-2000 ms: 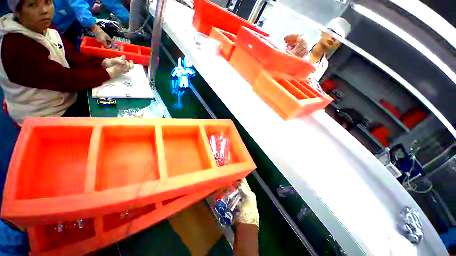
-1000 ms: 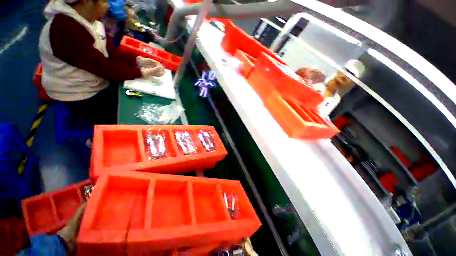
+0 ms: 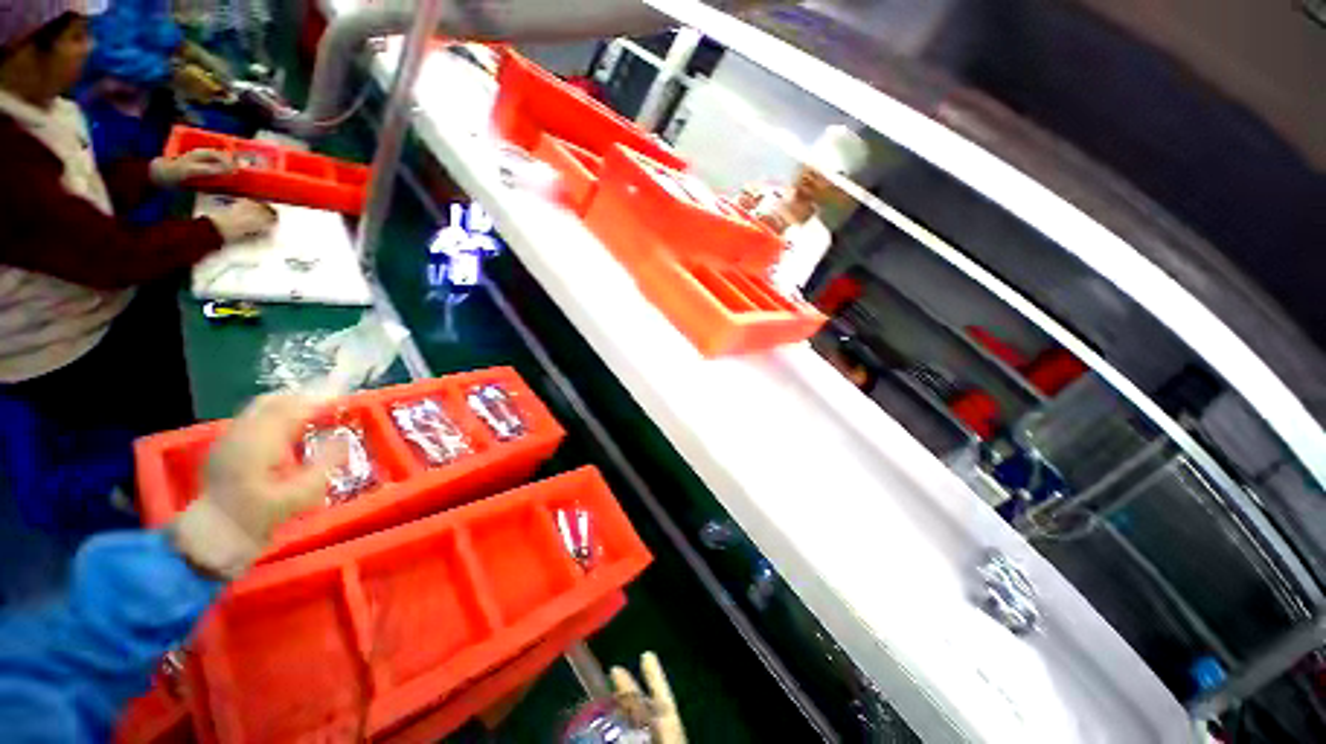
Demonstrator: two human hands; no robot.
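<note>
Two orange-red foam trays lie in front of me. The far tray (image 3: 393, 506) holds shiny bagged workpieces (image 3: 431, 432) in several pockets. The near tray (image 3: 415, 618) holds one bagged workpiece (image 3: 576, 535) in its right pocket; its other pockets show bare, and another tray lies under it. My left hand (image 3: 262, 477), blurred, is over the far tray, its fingertips at a bagged workpiece (image 3: 343, 462); whether it grips it I cannot tell. My gloved right hand (image 3: 650, 709), cut off by the lower edge, holds a shiny bagged workpiece (image 3: 604, 724).
A dark green belt (image 3: 640, 509) and a long white shelf (image 3: 785, 480) run along the right. Orange-red trays (image 3: 698, 276) and a shiny bundle (image 3: 1006, 589) are on the shelf. Clear bags (image 3: 298, 361) lie beyond the far tray. A person works at a white pad (image 3: 284, 255).
My left hand has moved from the near tray's left end to over the far tray. My right hand shows more at the lower edge. The view has shifted, so the scene sits further left.
</note>
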